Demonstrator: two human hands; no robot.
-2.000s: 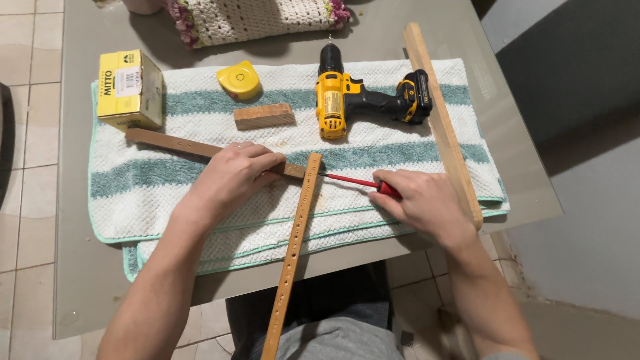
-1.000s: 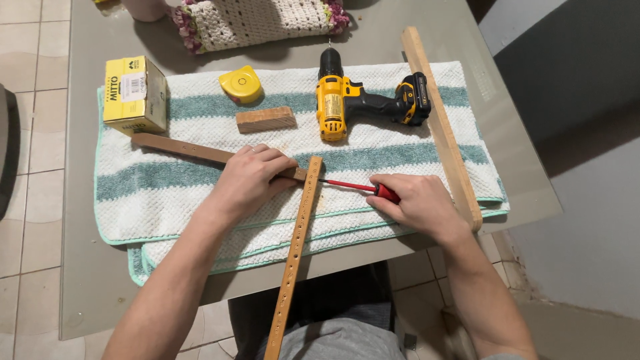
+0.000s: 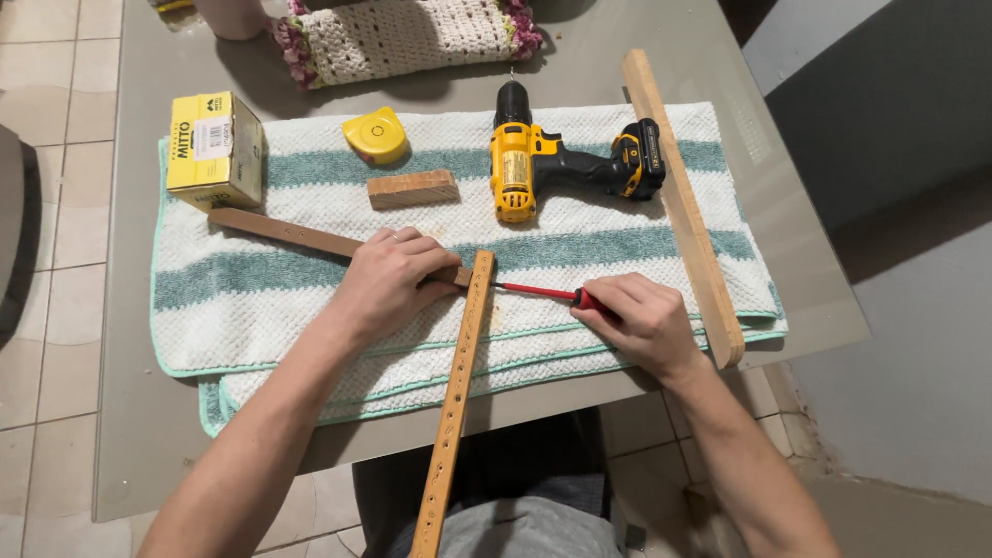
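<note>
My left hand grips a brown wooden bar near its right end. That end meets the upper part of a lighter wooden strip with a row of holes, which runs down past the table edge toward my lap. My right hand is closed around the handle of a red screwdriver. The screwdriver lies level, and its dark tip reaches the strip's right side, opposite the bar's end. Whether the tip sits in a screw head cannot be made out.
A striped towel covers part of the glass table. On it are a yellow box, a tape measure, a short wood block, a cordless drill and a long wooden strip. Behind lies a crocheted cloth.
</note>
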